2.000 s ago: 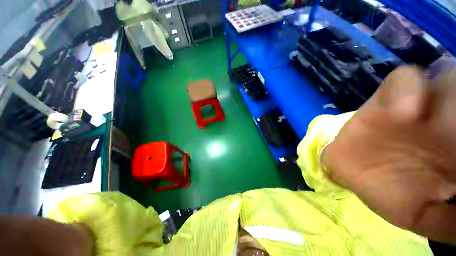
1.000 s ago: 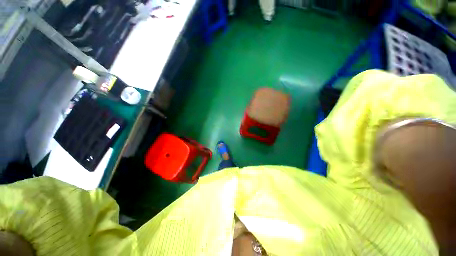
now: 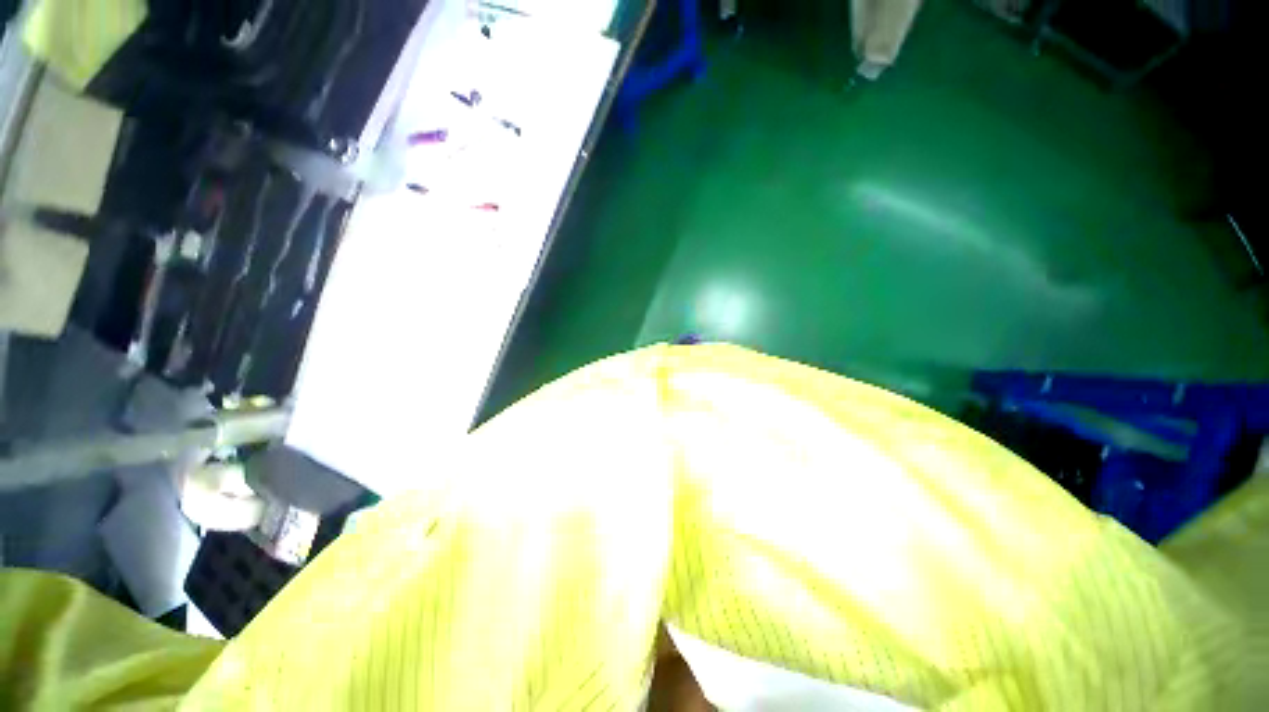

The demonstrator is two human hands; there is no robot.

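Observation:
Neither of my hands shows in the picture; only parts of my yellow smock sleeves show at the lower left and right edges. My yellow gridded smock [image 3: 557, 570] fills the lower middle. Nearest in front is the long bench with a white sheet [image 3: 418, 299] on the left. Small dark, red and purple bits [image 3: 427, 136] lie on the sheet's upper part. A black tray [image 3: 240, 577] is partly hidden by my smock at the lower left.
Stacked dark trays [image 3: 278, 230] stand behind the sheet. A pale roll [image 3: 220, 497] sits near the black tray. Green floor [image 3: 835, 237] lies right of the bench. A blue rack [image 3: 1169, 445] is at right. Part of a person's leg [image 3: 882, 31] shows at the top.
The view has moved forward along the bench and turned. Both red stools and my right forearm have left the picture. The small bits on the sheet are closer.

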